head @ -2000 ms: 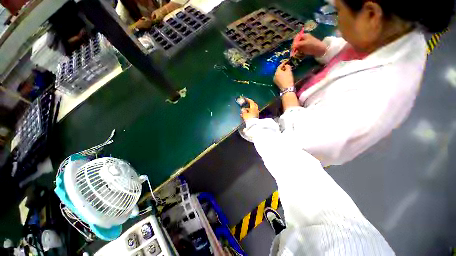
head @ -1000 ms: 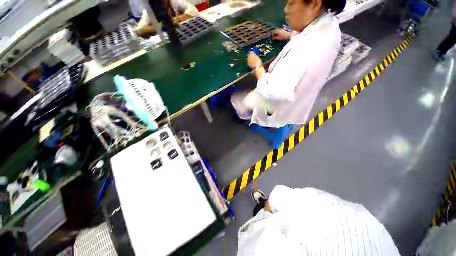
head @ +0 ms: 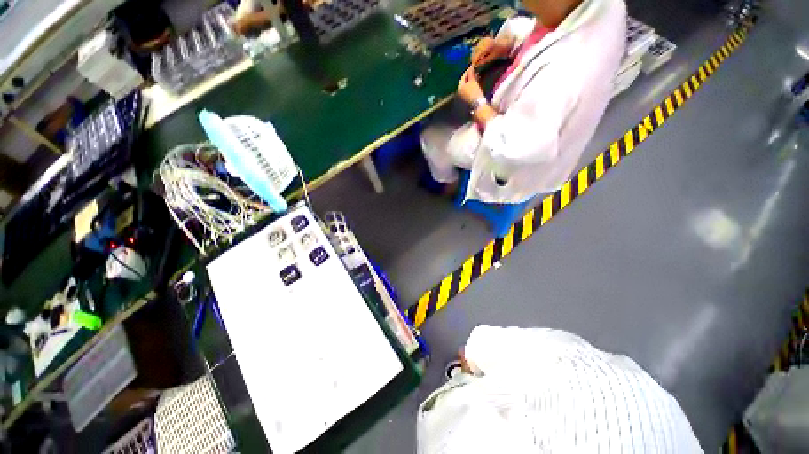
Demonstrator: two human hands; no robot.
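A white sheet [head: 310, 346] lies on a green-topped bench in front of me. Several small square units, some dark and some pale, sit at its far end, among them a dark unit [head: 290, 273]. My right arm, in a white striped sleeve, comes in from the bottom right. Only a sliver of my right hand [head: 466, 362] shows at the cuff, so its fingers are hidden. A small dark and white shape beside it is too unclear to name. My left hand is out of the picture.
A white and light-blue fan [head: 253, 160] and bundled white cables [head: 200, 191] stand beyond the sheet. A seated coworker [head: 554, 115] works at the green belt [head: 355, 115]. Trays [head: 191, 58] line its far side. Yellow-black tape [head: 568, 191] crosses the grey floor. A perforated white basket [head: 191, 421] is lower left.
My view has swung from the belt to the bench with the white sheet. My right hand, earlier holding a small unit over the belt, is now low by my sleeve. The coworker's hands have come together.
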